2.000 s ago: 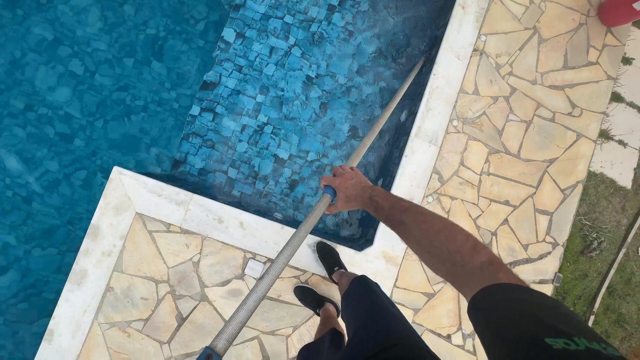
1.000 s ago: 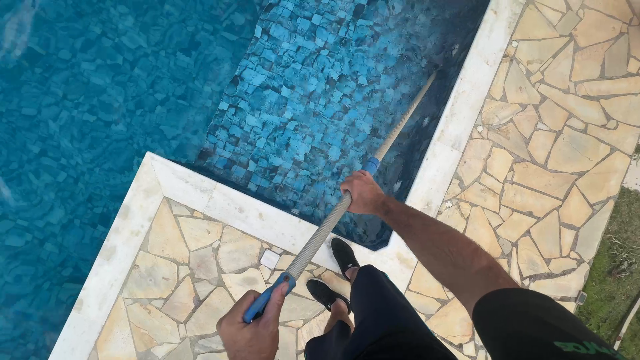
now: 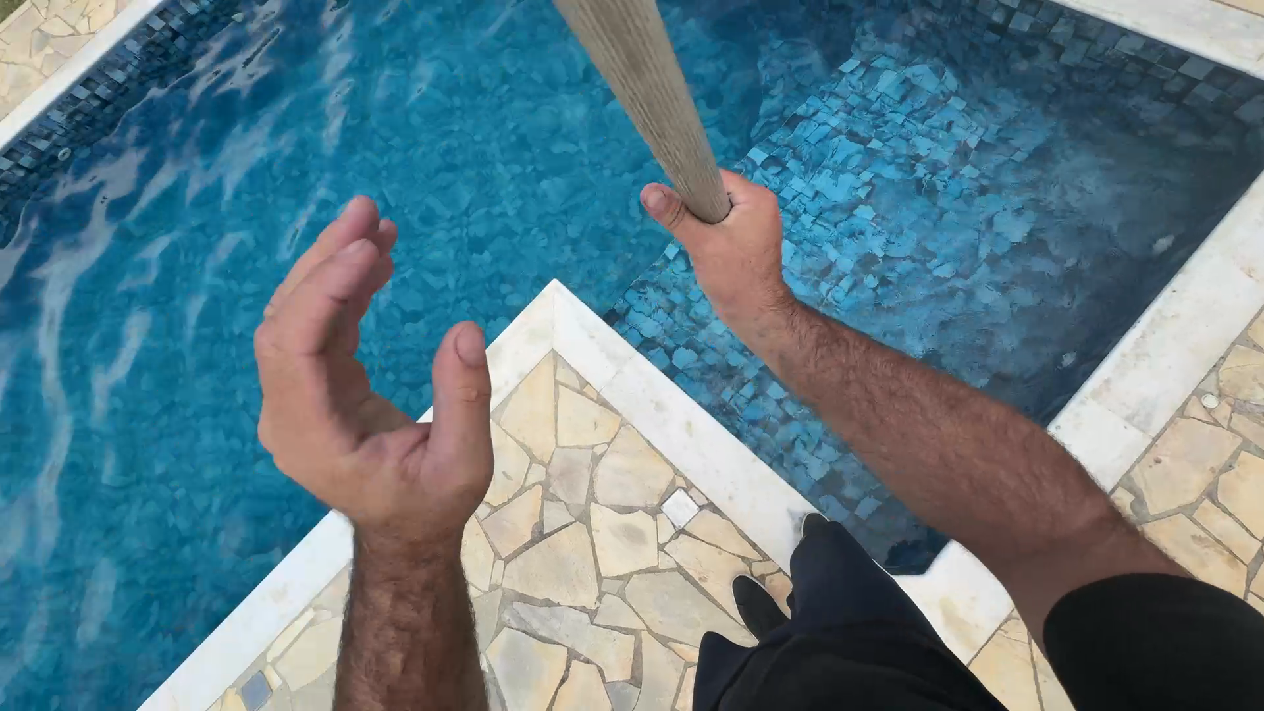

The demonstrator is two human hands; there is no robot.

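My right hand [image 3: 731, 242] grips a long ribbed pole [image 3: 657, 104] near its lower visible end, over the tiled shallow part of the swimming pool. From there the pole rises out of view at the top. At the left, my left hand [image 3: 370, 385] is raised above the pool edge, palm turned inward, fingers curved apart from the thumb, holding nothing. Blue pool water [image 3: 474, 197] lies beneath both hands. What is at the pole's far end is out of view.
White stone coping [image 3: 671, 405] borders the water and comes to a corner between my hands. Irregular stone paving [image 3: 563, 553] lies inside that corner, with my dark shoe [image 3: 758, 604] on it. Submerged mosaic tiles [image 3: 889, 148] show at the right. More coping [image 3: 1175, 355] runs along the right side.
My left hand, on the pole's blue grip one second ago, is now off the pole. The pole has swung from lying low across the shallow corner to pointing up. The view has shifted toward the pool.
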